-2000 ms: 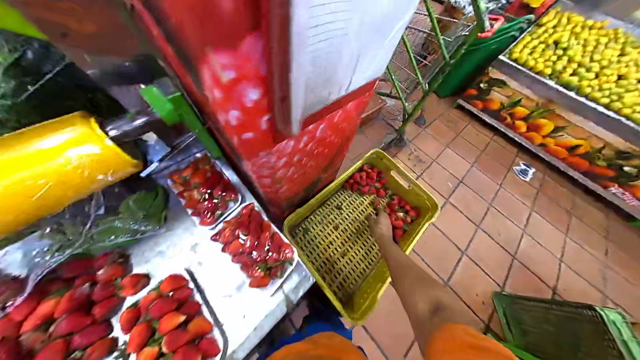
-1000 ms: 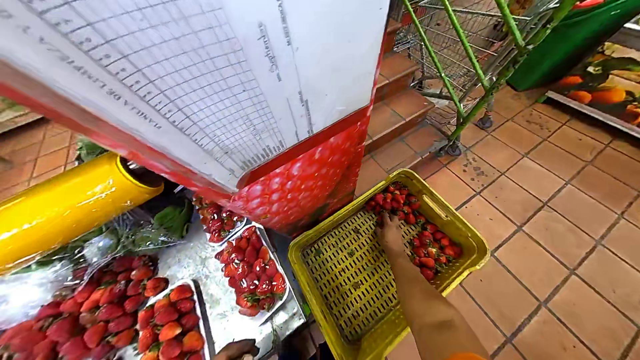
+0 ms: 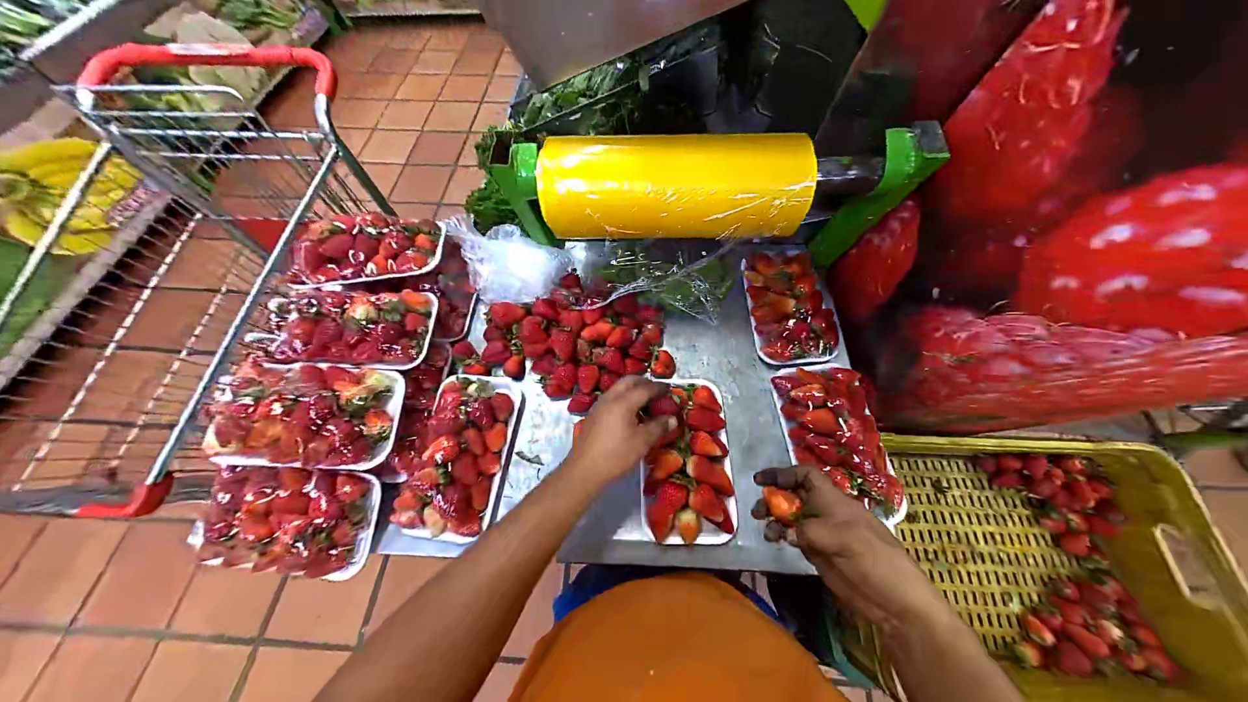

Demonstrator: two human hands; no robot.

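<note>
In my right hand (image 3: 814,512) a strawberry (image 3: 782,504) is held in the fingers, just right of a white tray (image 3: 729,531) filled with rows of strawberries. My left hand (image 3: 624,424) reaches to the top left corner of that tray, its fingers bent over the berries; whether it grips one cannot be told. Behind it lies a heap of loose strawberries (image 3: 585,336) on the metal table (image 3: 604,517). A filled tray (image 3: 466,458) stands left of my hands, and wrapped strawberry trays (image 3: 838,429) lie at the right.
Wrapped trays (image 3: 302,414) are stacked at the table's left, beside a shopping cart (image 3: 322,156). A yellow film roll (image 3: 678,185) sits on a green holder at the back. The yellow crate (image 3: 1033,444) with strawberries stands at the right, below a panel with a strawberry picture (image 3: 1131,234).
The view has swung left onto the table. My right hand, in the yellow crate at the strawberries before, is now over the table with a strawberry. My left hand is now at the tray.
</note>
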